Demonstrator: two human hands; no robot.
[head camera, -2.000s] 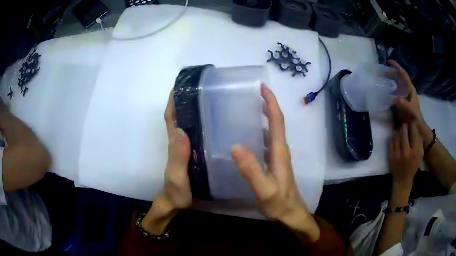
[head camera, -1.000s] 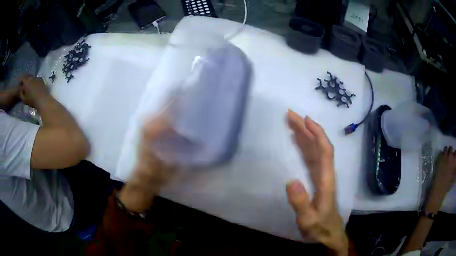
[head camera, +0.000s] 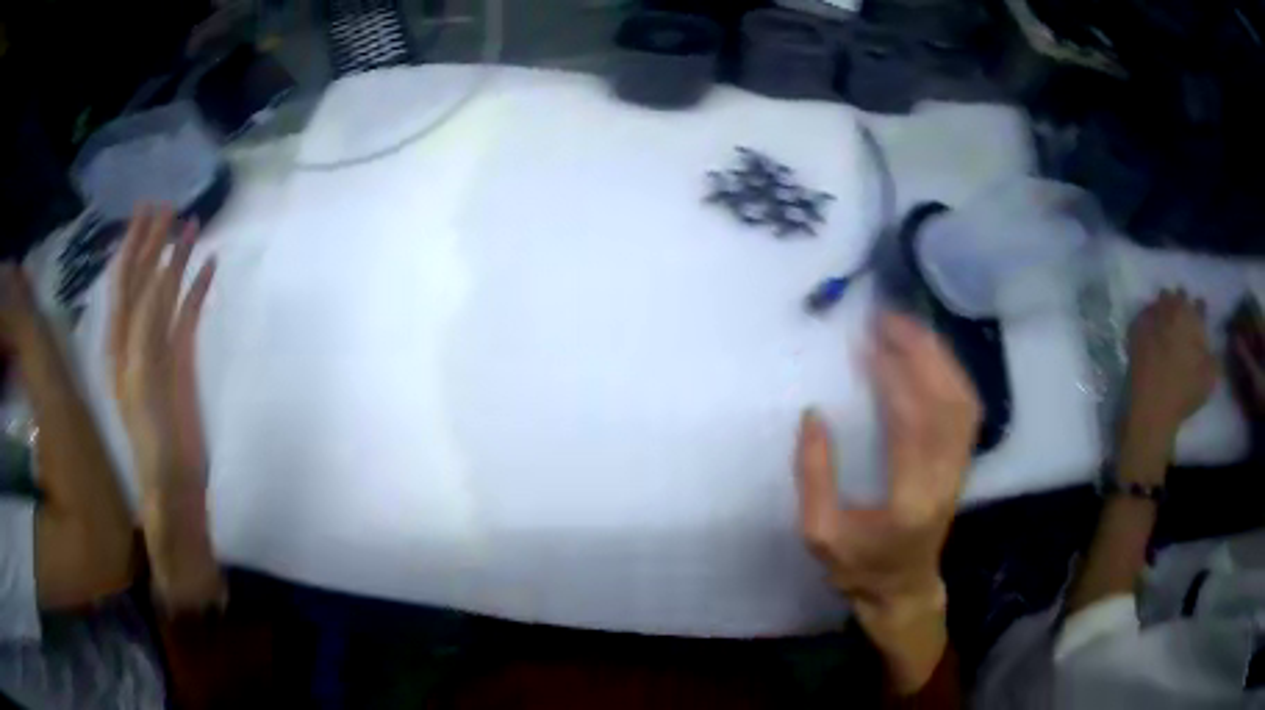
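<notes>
A frosted translucent container (head camera: 146, 164) with a dark part at its right edge stands at the far left back. My left hand (head camera: 156, 326) is open just in front of it, fingers pointing up; blur hides whether the fingertips touch it. My right hand (head camera: 899, 451) is open and holds nothing, over the right part of the white foam sheet (head camera: 624, 416). A black oval base (head camera: 991, 375) lies right of it, partly hidden by a second translucent container (head camera: 1006, 247) leaning on its upper part.
A dark cluster of small brackets (head camera: 767, 192) and a cable with blue plug (head camera: 828, 293) lie at centre right. Dark rounded rings (head camera: 666, 58) stand along the back. A white cable (head camera: 402, 143) curves at back left. Other people's arms (head camera: 1145, 416) are at both sides.
The closed unit has gone from my left hand at centre-left to the far left back. My left hand has moved left and opened. My right hand has moved slightly towards the black base.
</notes>
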